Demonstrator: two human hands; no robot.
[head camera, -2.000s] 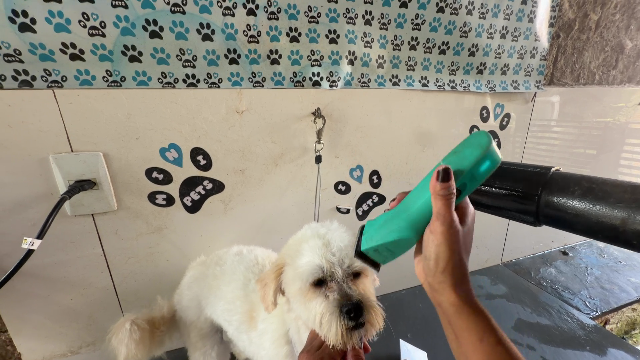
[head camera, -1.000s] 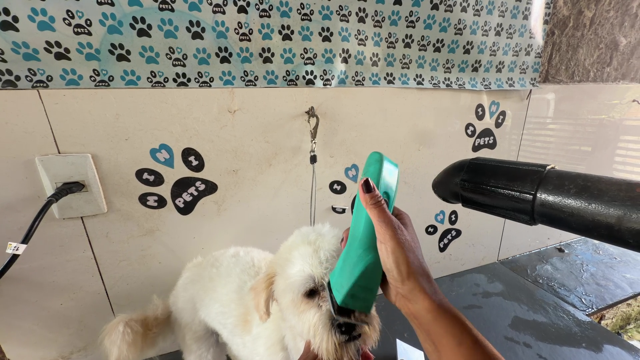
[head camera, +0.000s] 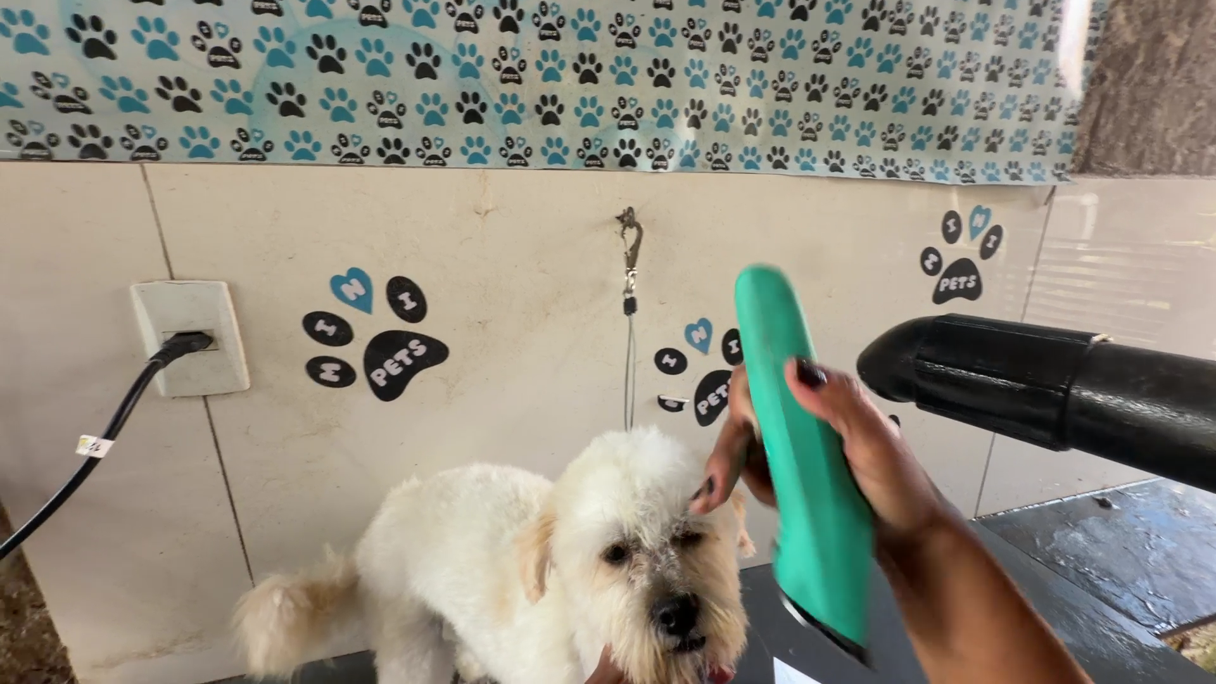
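Observation:
A white, fluffy dog (head camera: 475, 541) with cream ears stands on a dark table (head camera: 760, 608), facing me. My right hand (head camera: 855, 446) is closed around a green hair clipper (head camera: 803, 456), its blade end pointing down, beside the dog's head and apart from its face. A finger of that hand reaches toward the fur above the dog's eye. Under the dog's chin, at the bottom edge, a small part of my left hand (head camera: 606, 668) shows, with the muzzle above it; most of this hand is hidden.
A black dryer nozzle (head camera: 988, 380) juts in from the right. Behind the dog, a metal clip (head camera: 630, 247) with a thin cable hangs on the tiled wall. A black plug and cord (head camera: 123, 408) sit in a wall outlet (head camera: 190, 361) at left. A wet dark slab (head camera: 1121, 541) lies at right.
The clipper was over the dog's muzzle one second ago; my right hand has moved it to the right, off the face. My left hand stays under the chin.

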